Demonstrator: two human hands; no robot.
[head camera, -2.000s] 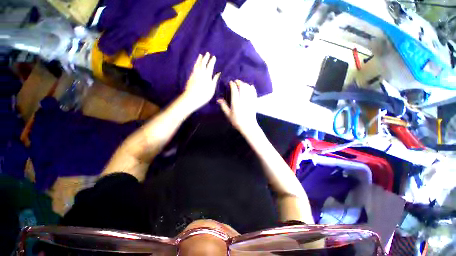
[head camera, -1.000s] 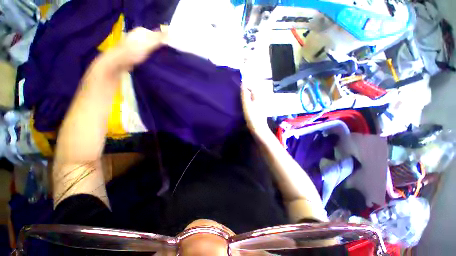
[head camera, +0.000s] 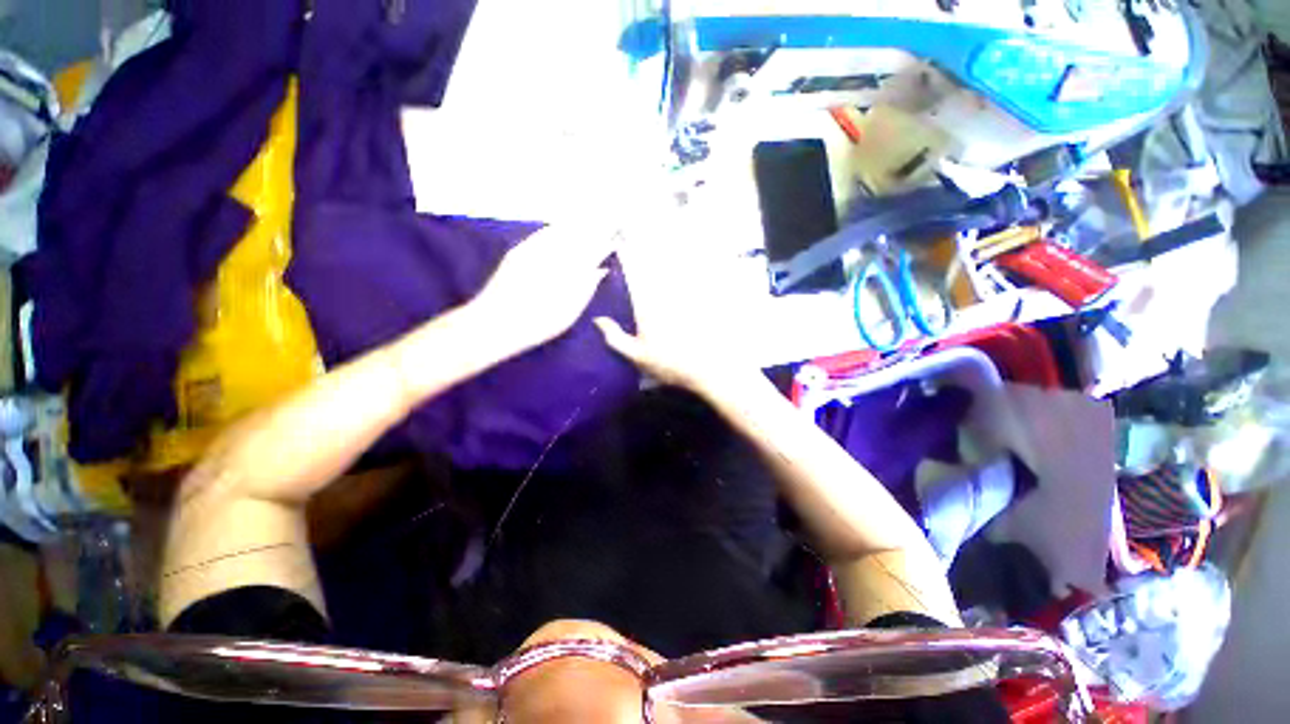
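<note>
A large dark purple garment (head camera: 375, 276) lies across the table on the left and hangs over its front edge onto my lap. My left hand (head camera: 549, 283) is at its right part, with the fingertips closed at the cloth edge. My right hand (head camera: 658, 354) is beside that edge, its thumb by the cloth. Its other fingers are washed out against the white table (head camera: 707, 304), so its grip is unclear. Yellow cloth (head camera: 262, 325) shows between the purple folds.
The blue-striped sewing machine (head camera: 934, 57) stands at the back right. A black phone (head camera: 797, 198), dark strips (head camera: 905, 226), blue-handled scissors (head camera: 888, 300) and a red object (head camera: 1058, 272) lie on the right. A red-rimmed basket (head camera: 1012, 340) holding purple and pale pieces is below them.
My left hand moved left across the garment, then back right beside my right hand. The garment is spread farther left, with its right part turned. The view has shifted.
</note>
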